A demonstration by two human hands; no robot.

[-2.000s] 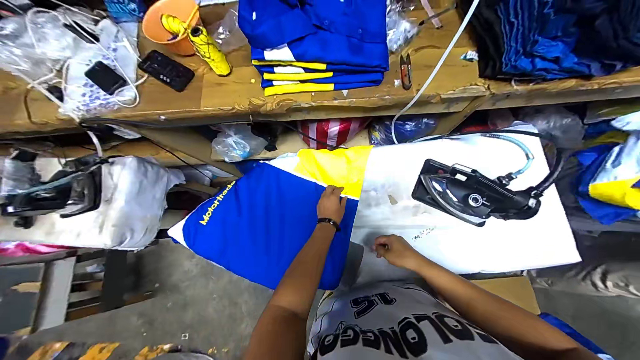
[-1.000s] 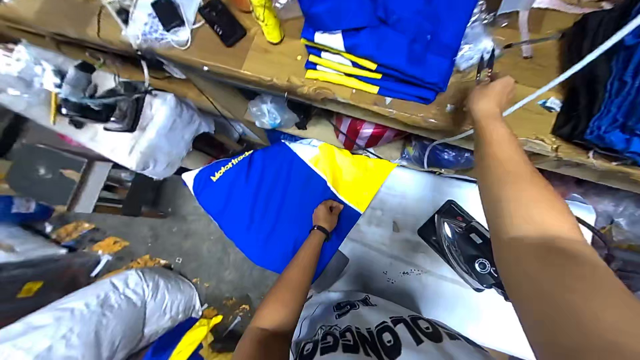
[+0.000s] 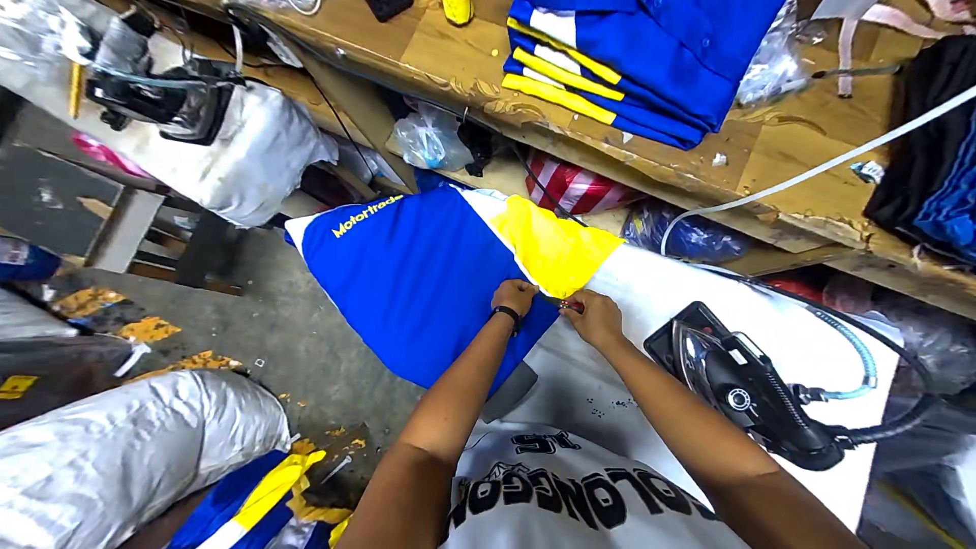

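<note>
A blue, white and yellow fabric garment (image 3: 412, 282) is draped over the narrow end of a white-covered ironing board (image 3: 648, 282). My left hand (image 3: 515, 296) pinches the cloth near the seam where blue meets yellow. Just right of it, my right hand (image 3: 593, 314) holds small thread snips (image 3: 570, 306), mostly covered by the fingers, with the blades at the cloth's edge. Whether the blades are apart cannot be told. A black steam iron (image 3: 751, 389) lies on the board to the right of my right hand, partly over a dark rest pad.
Folded blue garments with yellow and white bands (image 3: 633, 69) lie on the wooden table (image 3: 457, 61) ahead. A white cord (image 3: 793, 179) crosses its front edge. Another iron (image 3: 164, 91) rests on a padded board at left. A large silvery sack (image 3: 137, 450) sits on the floor, lower left.
My right hand was empty above the board, then reached the snips on the table; now it holds them beside my left hand at the garment. My left hand stays on the cloth.
</note>
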